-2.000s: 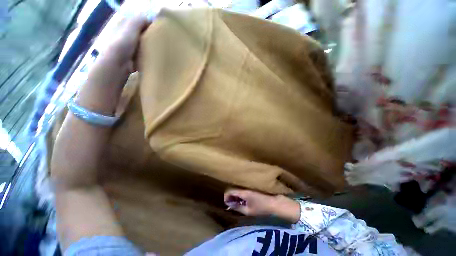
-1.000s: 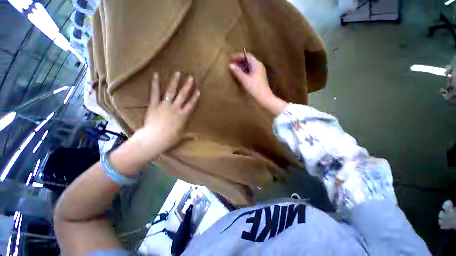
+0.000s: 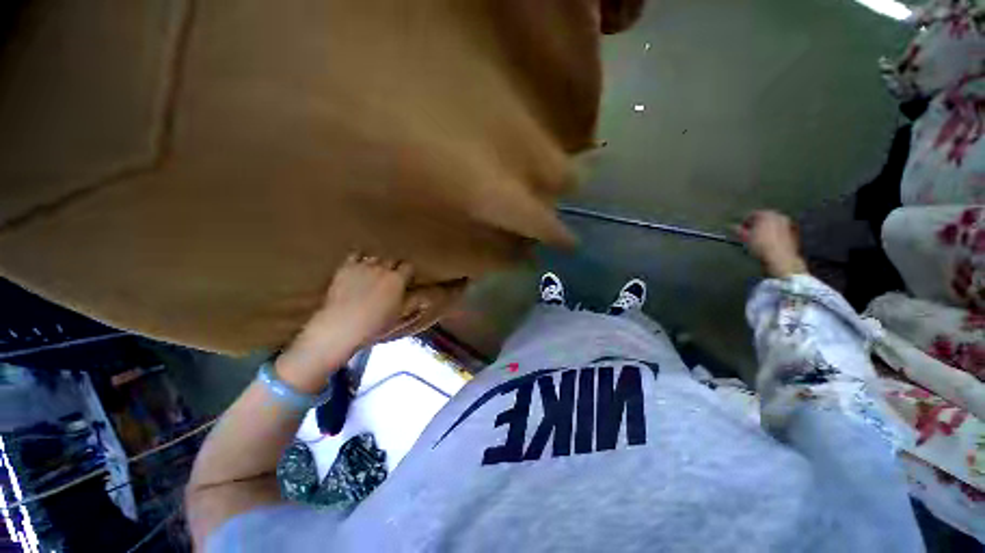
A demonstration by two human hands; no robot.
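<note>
A tan coat (image 3: 356,130) fills the upper left, partly blurred, with a curved seam at its left. My left hand (image 3: 373,297), with a pale blue band on the wrist, is closed on the coat's lower edge; its fingertips are partly hidden in the cloth. My right hand (image 3: 772,240), in a floral sleeve cover, is away from the coat at the right, small and blurred with curled fingers. The end of a thin grey pole (image 3: 659,227) meets or passes behind it; I cannot tell which, nor whether a small tool is in the fist.
Floral garments (image 3: 950,248) hang close along the right edge. A white table (image 3: 405,383) with dark patterned cloth (image 3: 346,470) lies below my left hand. My shoes (image 3: 589,292) stand on the green-grey floor (image 3: 713,130). Dark cluttered shelves or racks show at the lower left.
The coat has moved up and left in view. My left hand has gone from lying flat on the cloth to gripping its edge. My right hand has left the coat and moved right.
</note>
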